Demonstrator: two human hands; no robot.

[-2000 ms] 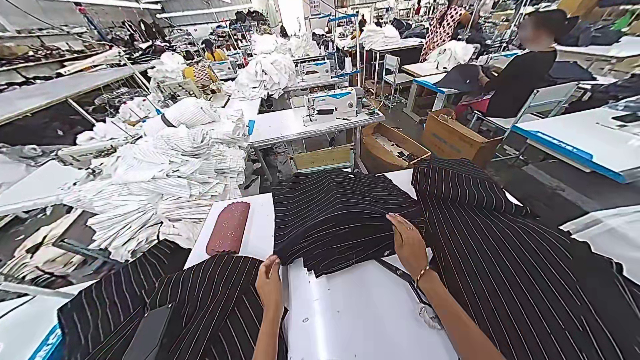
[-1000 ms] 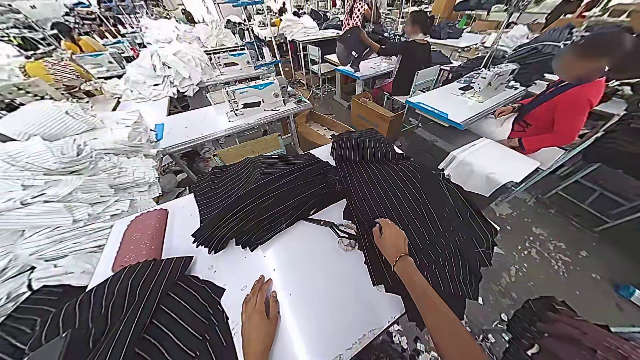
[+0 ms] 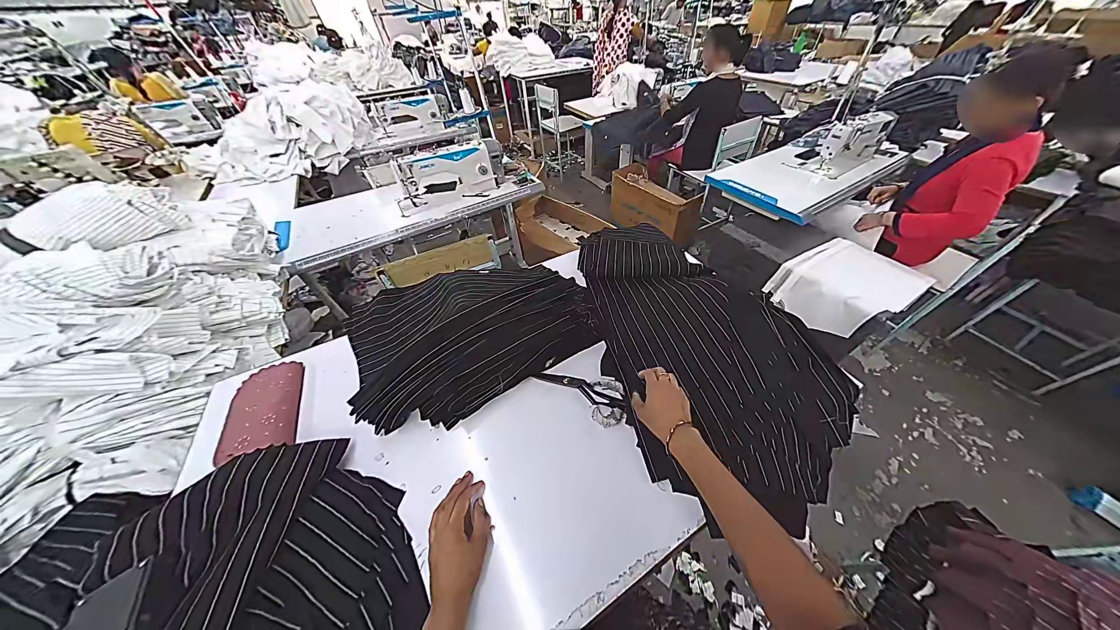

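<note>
My right hand (image 3: 662,402) lies on the left edge of a stack of black pinstriped fabric pieces (image 3: 726,376), fingers bent; whether it grips a piece cannot be told. Just left of it, scissors (image 3: 573,382) with light wrapping around the handles (image 3: 607,404) rest on the white table (image 3: 542,490). My left hand (image 3: 461,534) is low over the tabletop, and a small pale thing shows at its fingers. Another black pinstriped stack (image 3: 464,337) spreads across the table's far side. More striped fabric (image 3: 289,534) lies left of my left hand, below a dusty-pink scalloped case (image 3: 260,413).
Piles of white striped fabric (image 3: 131,332) stand at the left. Beyond the table are a sewing machine (image 3: 451,171) on its bench and cardboard boxes (image 3: 652,201). A person in red (image 3: 971,197) sits at another machine (image 3: 853,144). Dark fabric (image 3: 989,569) lies at lower right.
My left hand has left the edge of the striped fabric and is over the bare tabletop. My right hand has moved from the middle stack to the right-hand stack. The view has swung right.
</note>
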